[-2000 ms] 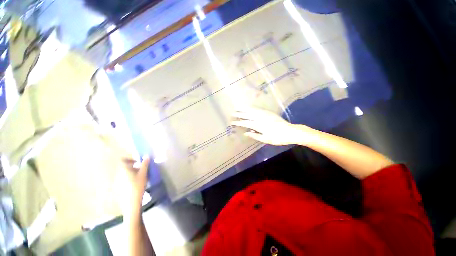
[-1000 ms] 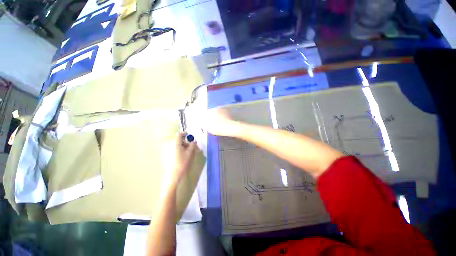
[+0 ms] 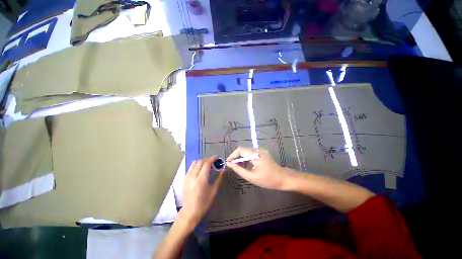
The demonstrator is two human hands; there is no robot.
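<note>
The clear sewing template [image 3: 304,79] lies closed over a khaki front panel [image 3: 263,109], with pocket outlines and slots showing over the cloth. My left hand [image 3: 200,184] holds a small round pot [image 3: 219,163] with a dark centre between its fingertips, above the template's left part. My right hand [image 3: 261,169] holds a slim white marking pen [image 3: 244,159] with its tip at the pot. I cannot tell whether the tip is inside the pot.
Stacked khaki pieces [image 3: 101,162] lie on the white side table [image 3: 169,114] at left, with more khaki cloth [image 3: 101,66] behind. Dark blue rectangles [image 3: 33,38] are at far left. An orange-brown hinge strip [image 3: 283,66] runs along the template's back edge.
My right hand has moved from the template's left edge onto its front left part and now shows the pen. My left hand has brought the pot right, from over the khaki stack to the pen.
</note>
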